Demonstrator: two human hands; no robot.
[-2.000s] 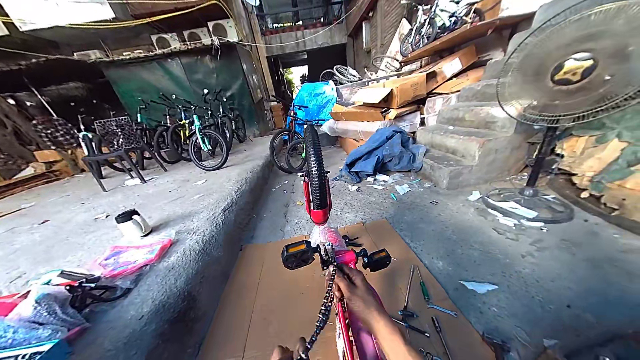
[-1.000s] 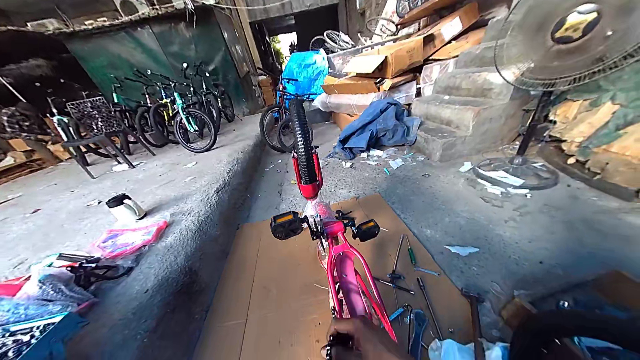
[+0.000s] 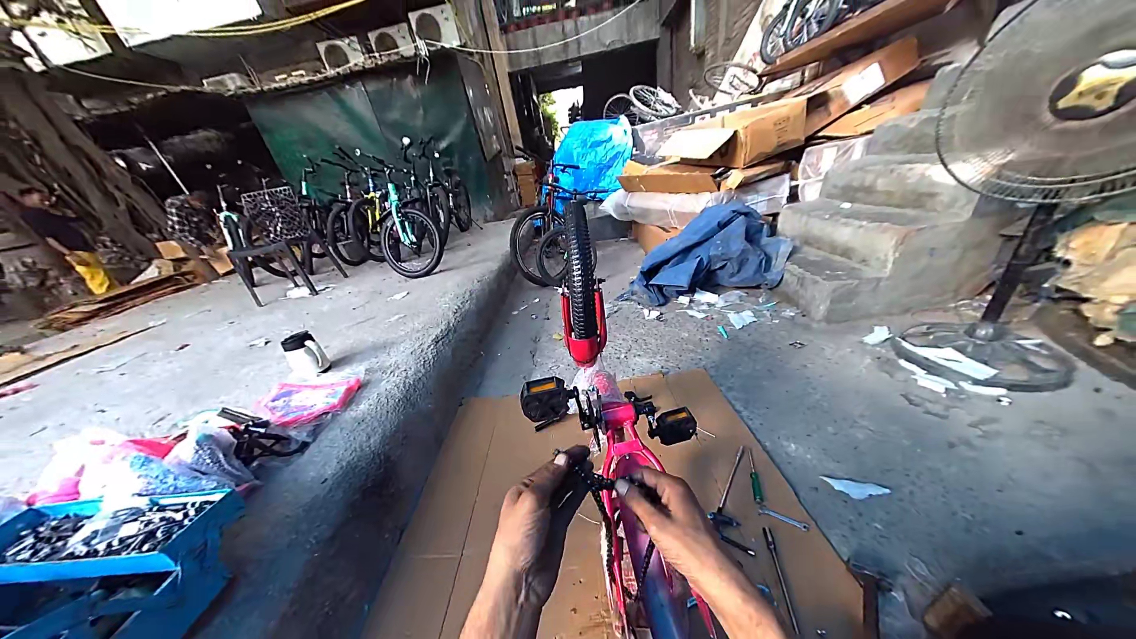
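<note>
A pink and red bicycle frame [image 3: 628, 444] stands upside down on a flattened cardboard sheet [image 3: 497, 497], its knobby front tyre [image 3: 579, 266] pointing up and away. Black pedals with orange reflectors, one at the left [image 3: 545, 399] and one at the right [image 3: 674, 426], flank the crank. My left hand [image 3: 537, 519] pinches a black bicycle chain [image 3: 593, 479] left of the frame tubes. The fingers of my right hand [image 3: 670, 519] grip the same chain over the frame, close to my left fingertips. Part of the chain hangs down between the tubes.
Screwdrivers [image 3: 756, 484], a wrench [image 3: 783, 518] and a long metal tool [image 3: 781, 577] lie on the cardboard at right. A raised concrete ledge [image 3: 390, 426] runs along the left, with a blue parts box [image 3: 191, 541]. A pedestal fan [image 3: 985, 346] and concrete steps [image 3: 825, 266] stand at right.
Both hands now meet at the chain over the frame; one second ago a single hand showed low at the frame. The view has shifted.
</note>
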